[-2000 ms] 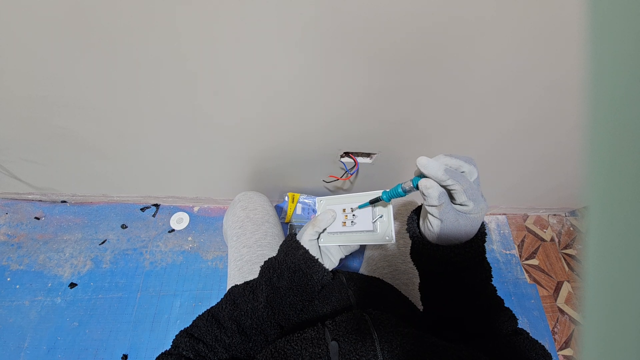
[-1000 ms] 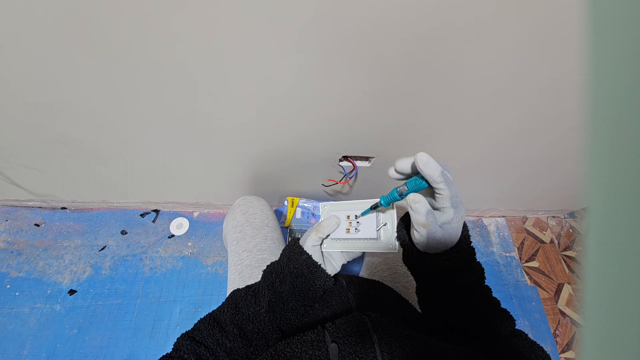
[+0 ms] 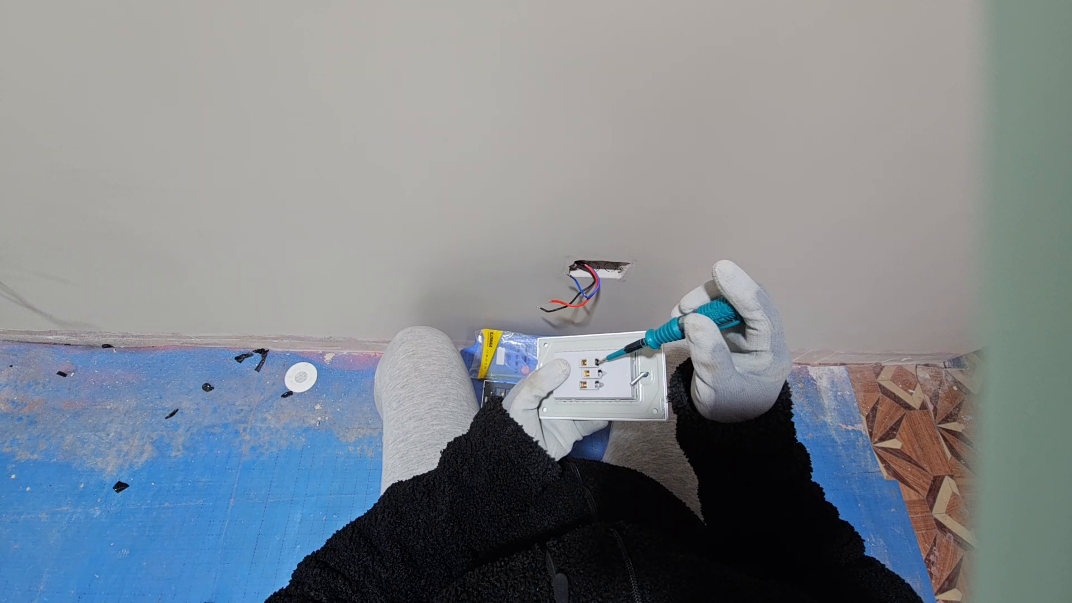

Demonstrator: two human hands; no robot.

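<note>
My left hand (image 3: 544, 410), in a pale work glove, grips the left side of a white electrical wall plate (image 3: 651, 400), its back face up with several brass terminals showing. A teal-handled screwdriver (image 3: 666, 332) is held in my gloved right hand (image 3: 733, 343). Its tip rests at or just over the upper terminal; contact cannot be told. Red, blue and black wires (image 3: 595, 289) hang from a rectangular wall opening (image 3: 615, 269) beyond the plate. A small metal piece, perhaps a screw (image 3: 641, 378), lies on the right part of the plate.
A clear plastic package with a yellow label (image 3: 490, 352) lies beside my left knee. On the blue floor covering (image 3: 209, 519) are a white disc (image 3: 301, 377) and black scraps (image 3: 261, 360). The grey wall (image 3: 335, 167) rises just in front. Patterned flooring (image 3: 930, 461) shows at the right.
Over the two seconds my right hand has shifted its hold on the screwdriver, its fingers now more spread around the handle. The tip stays by the terminals. My left hand still holds the wall plate.
</note>
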